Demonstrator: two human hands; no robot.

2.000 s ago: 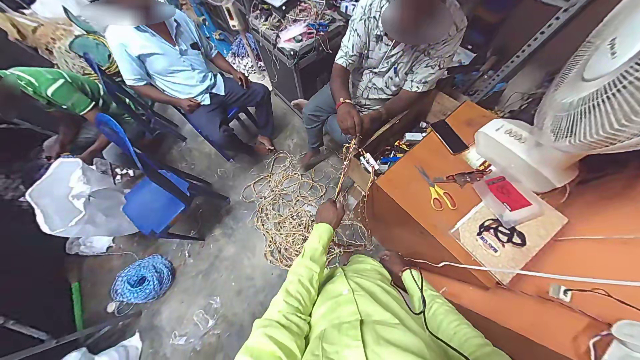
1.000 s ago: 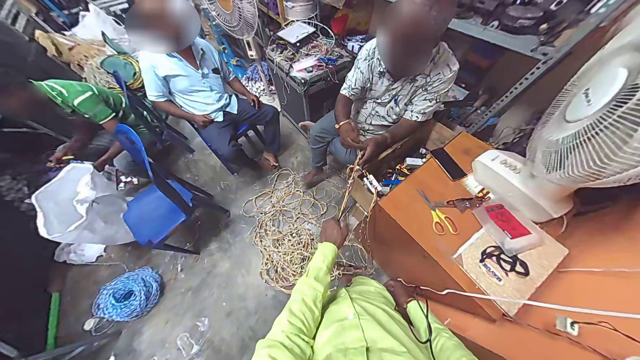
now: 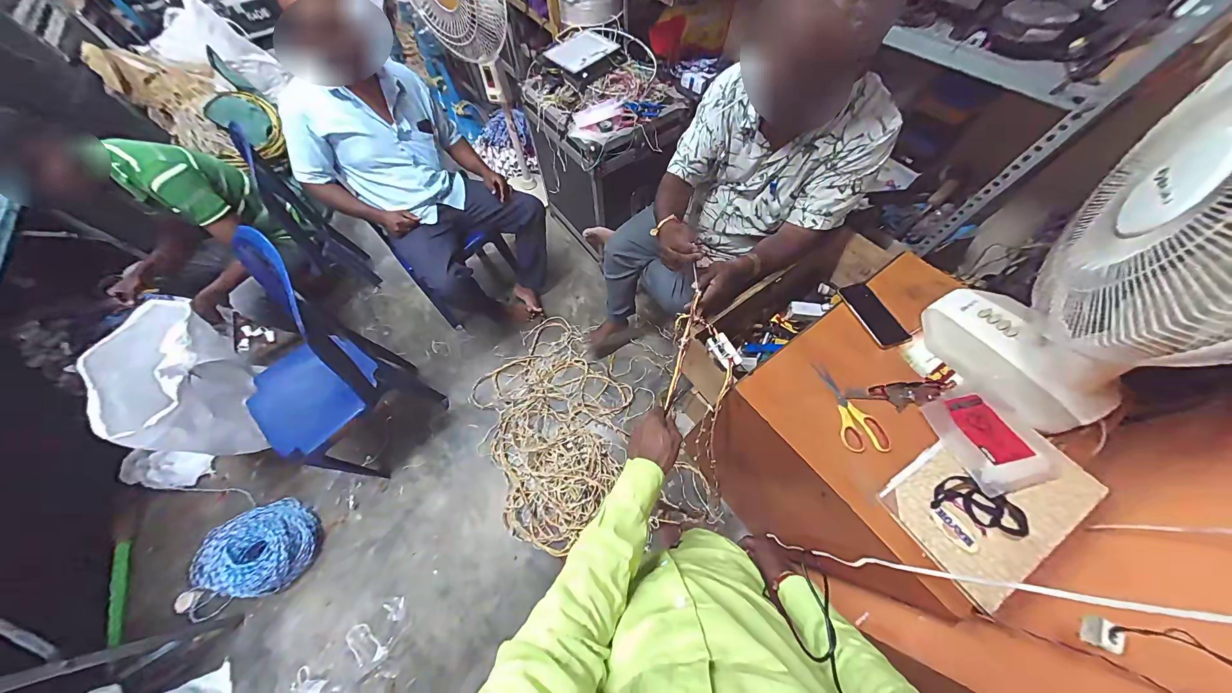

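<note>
My left hand point(image 3: 654, 438) grips a bundle of tan, twisted cord strands point(image 3: 680, 356) that rises to the hands of a person seated opposite. That person's two hands point(image 3: 698, 265) work at the strands' upper end. Beside my left hand, on the floor, lies a large loose heap of tan cord point(image 3: 558, 443). More strands point(image 3: 712, 443) hang just right of my hand. My right hand point(image 3: 770, 558) is low against my body at the desk edge, near a white cable point(image 3: 924, 568) and a thin black cord point(image 3: 828, 616); its fingers are partly hidden.
On the orange desk point(image 3: 808, 404) are yellow-handled scissors point(image 3: 857, 423), pliers point(image 3: 905, 393), a phone point(image 3: 874, 315), a clear plastic box point(image 3: 1001, 452) and a fan point(image 3: 1136, 250). A blue chair point(image 3: 308, 395), a coil of blue rope point(image 3: 255, 549) and two more people are at left.
The view has shifted somewhat. My left hand stays on the tan strands. The person opposite still holds their upper end, head now bent lower over it.
</note>
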